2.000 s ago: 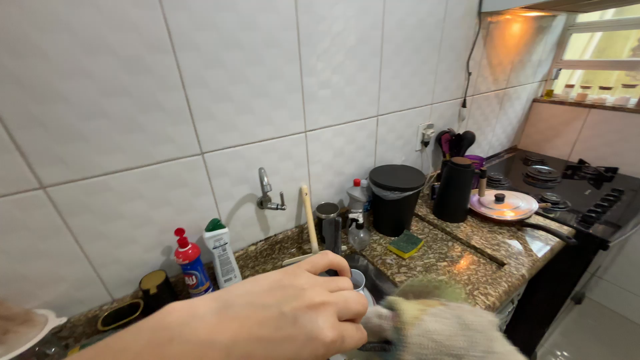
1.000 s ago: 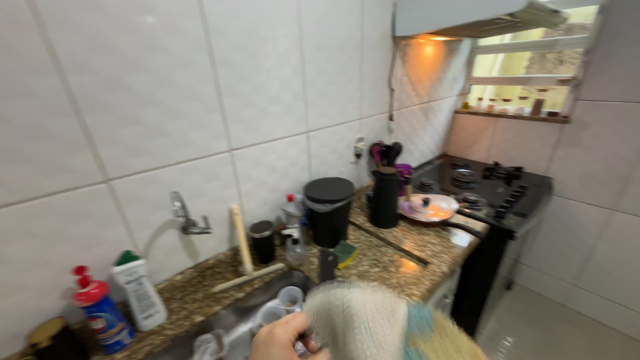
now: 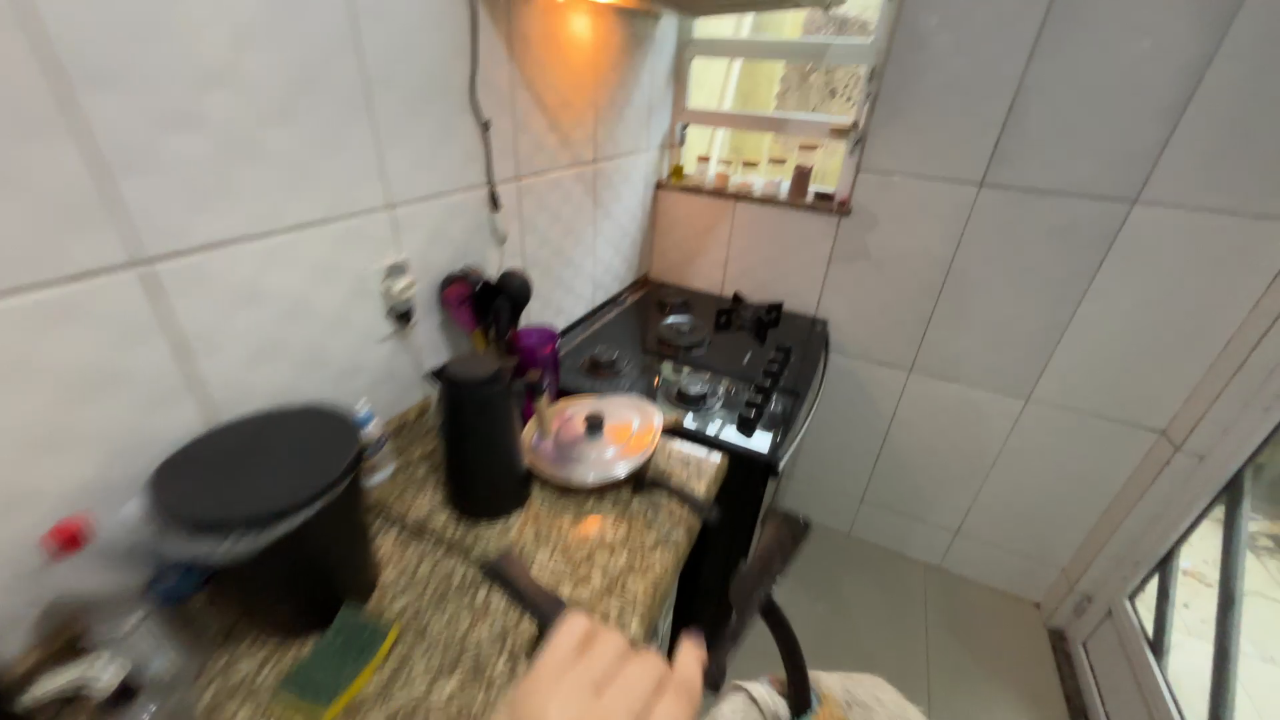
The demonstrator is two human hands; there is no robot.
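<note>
In the head view, my left hand (image 3: 605,670) is at the bottom centre, blurred, with its fingers curled and its thumb towards the right. A dark handle-like strip (image 3: 525,590) runs up and left from its fingers; blur hides whether the hand grips it. Just right of the thumb are a broad dark piece (image 3: 770,555) and a curved black piece (image 3: 787,640), whose kind I cannot tell. A light cloth (image 3: 850,697) shows at the bottom edge beside them. My right hand is not visible. A green and yellow sponge (image 3: 338,660) lies on the granite counter, left of my left hand.
A lidded black bin (image 3: 265,520) and a black jug (image 3: 482,440) stand along the wall. Beyond them are dark utensils (image 3: 490,300) and a lidded pan (image 3: 595,440) near the black gas stove (image 3: 690,360). A barred door (image 3: 1200,600) is at right.
The view has swung right towards the stove and door. My left hand was beside a light cup and the cloth two seconds ago; that cup is out of view now.
</note>
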